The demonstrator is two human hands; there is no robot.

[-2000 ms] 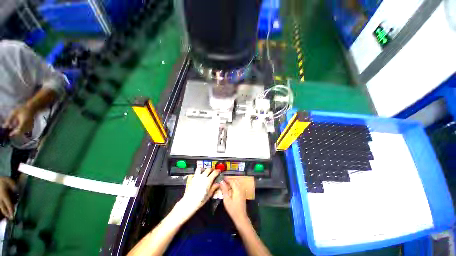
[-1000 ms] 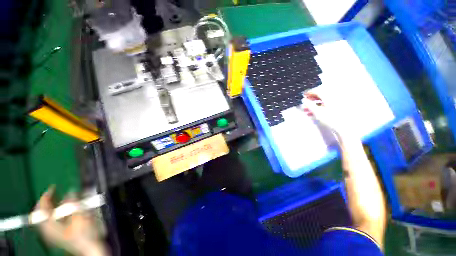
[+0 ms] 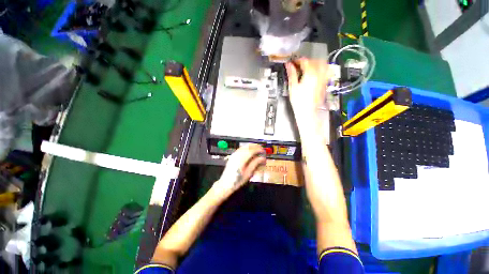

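Observation:
My right hand (image 3: 308, 80) reaches over the silver base plate (image 3: 236, 109) to the fixture, under the plastic-wrapped press head (image 3: 284, 32). Its fingertips are at a dark part (image 3: 279, 72) in the fixture; whether they grip it cannot be told. My left hand (image 3: 244, 165) is at the front panel, beside the red emergency stop (image 3: 268, 151), fingers curled with their tips partly hidden; whether it holds anything cannot be told. The cardboard strip (image 3: 279, 172) lies below the panel. The slotted clamp rail (image 3: 270, 115) runs from the fixture towards me.
Yellow light curtain bars stand left (image 3: 185, 93) and right (image 3: 375, 113) of the plate. The blue tray (image 3: 364, 214) at right holds rows of black parts (image 3: 413, 139) on a white liner. A green belt (image 3: 118, 126) at left carries corded adapters; another person's sleeve (image 3: 32, 80) is beyond it.
My right hand has moved from the tray to the fixture. My left hand has moved from the belt side to the front panel. The view has turned left.

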